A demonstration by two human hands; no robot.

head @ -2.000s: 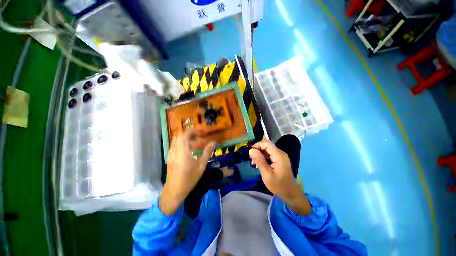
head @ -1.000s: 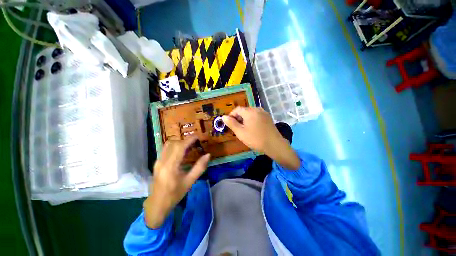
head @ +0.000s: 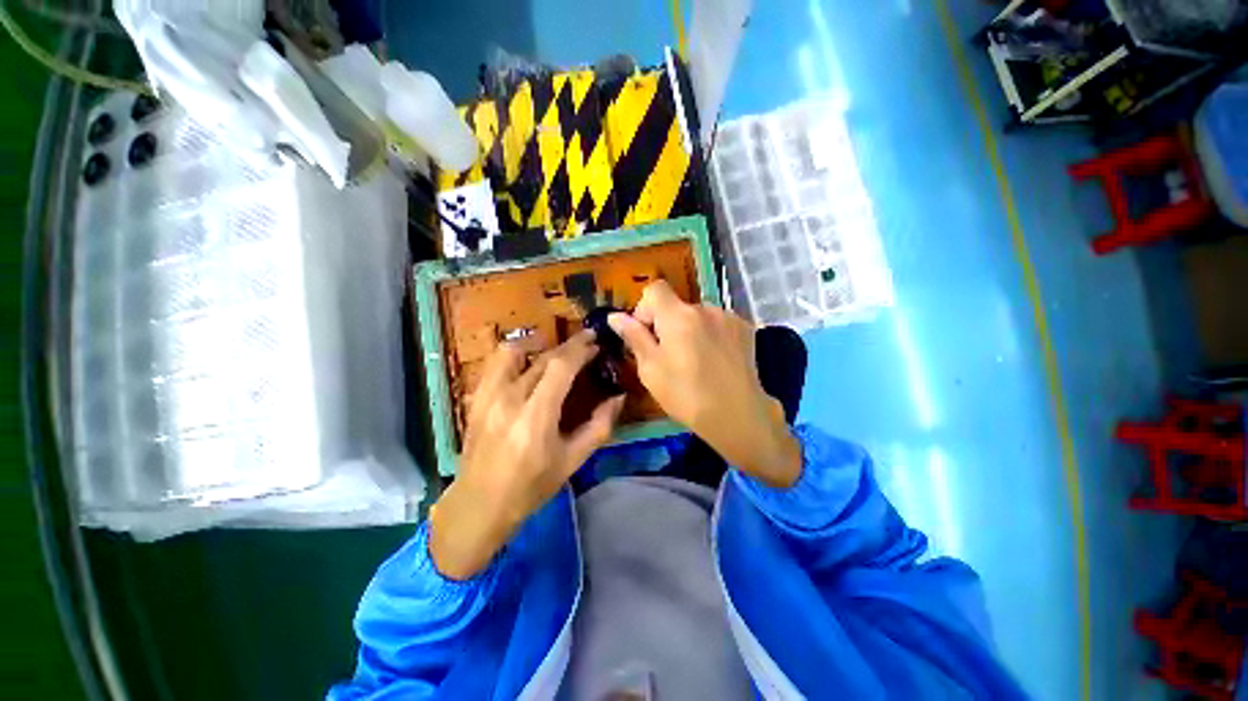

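Note:
The orange-brown fixture plate (head: 472, 310) lies in its pale green frame (head: 429, 359) in front of me. A round black part (head: 601, 323) sits near the plate's centre, on the dark nest, partly hidden by my fingers. My right hand (head: 694, 359) is bare, with its thumb and fingertips at the part's right edge. My left hand (head: 527, 418) is bare, its fingers spread over the plate and its fingertips at the left side of the part and nest. Whether either hand grips the part cannot be told.
Stacked clear blister trays (head: 205, 329) stand at left with a few black parts. The yellow-black striped base (head: 582, 144) and marked white paper (head: 467, 217) lie beyond the frame. White wrap (head: 247, 82) hangs upper left. A compartment tray (head: 801, 212) is at right; red stools (head: 1143, 185) stand far right.
My left hand has moved up and right to the nest. My right hand stays at the part. The round piece, which showed a pale ring a second ago, now looks dark.

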